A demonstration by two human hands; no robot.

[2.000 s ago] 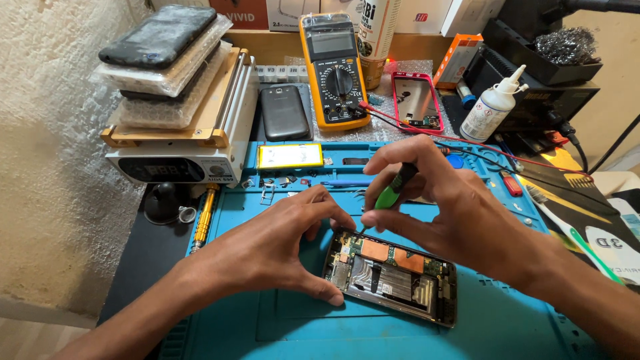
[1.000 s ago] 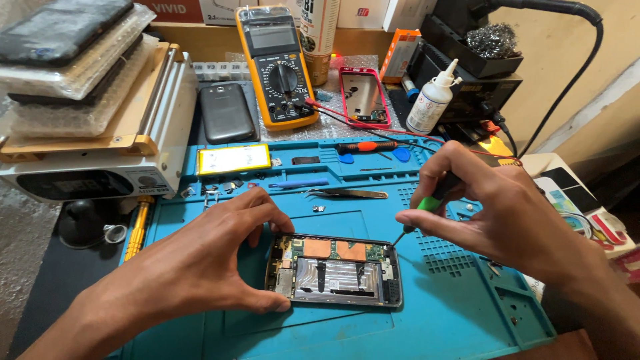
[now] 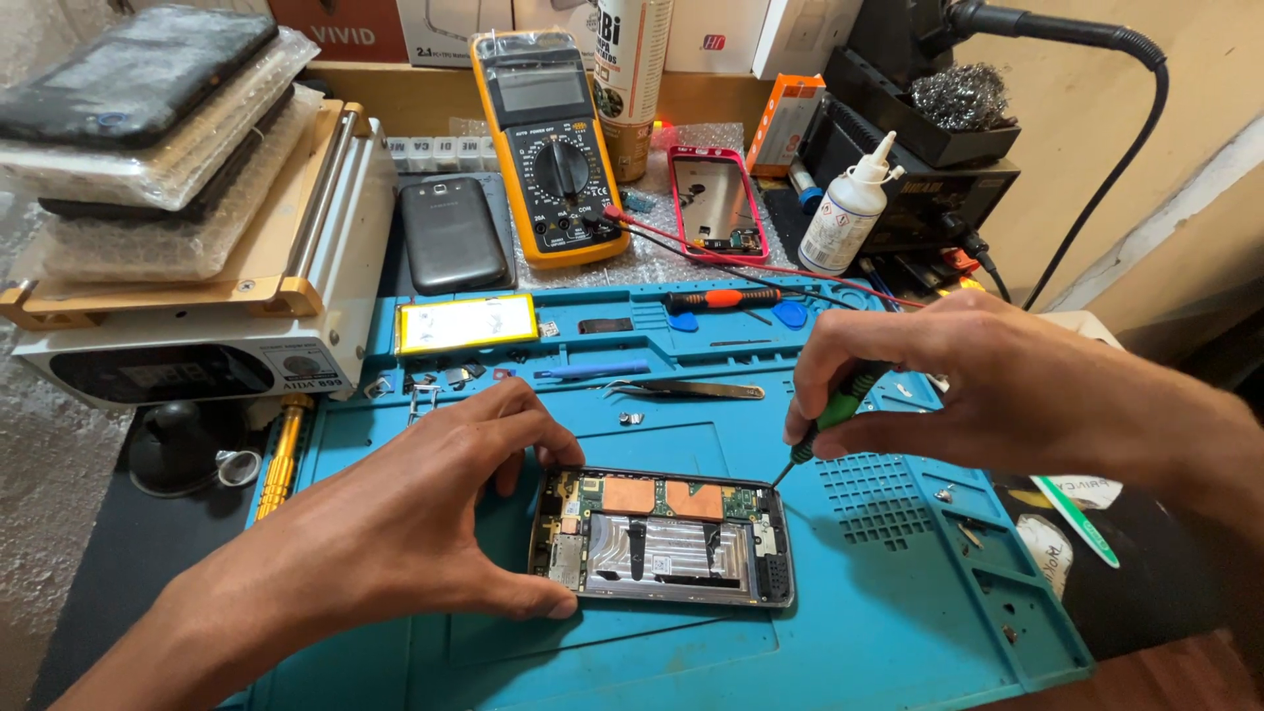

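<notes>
An opened smartphone (image 3: 671, 538) lies flat on the blue silicone repair mat (image 3: 553, 652), its board, copper-coloured pads and bare metal battery bay showing. My left hand (image 3: 434, 513) grips its left end, thumb at the lower edge and fingers at the upper edge. In my right hand (image 3: 918, 385) is a green and black screwdriver (image 3: 839, 410), tilted, its tip at the phone's upper right corner. Whether the tip sits in a screw cannot be told. Curved tweezers (image 3: 691, 390), a blue pry tool (image 3: 592, 371) and a small metal part (image 3: 631, 419) lie beyond the phone.
A yellow-edged battery (image 3: 467, 323) and an orange-black screwdriver (image 3: 726, 299) lie along the mat's back. Behind stand a multimeter (image 3: 553, 148), a white dropper bottle (image 3: 844, 217) and a pink-framed phone part (image 3: 719, 202). A white machine (image 3: 197, 346) carrying wrapped phones stands left; small screws sit in right-hand compartments (image 3: 997, 592).
The screwdriver tip has moved from the phone's upper left part to its upper right corner. My left hand has stayed at the phone's left end. The view has shifted.
</notes>
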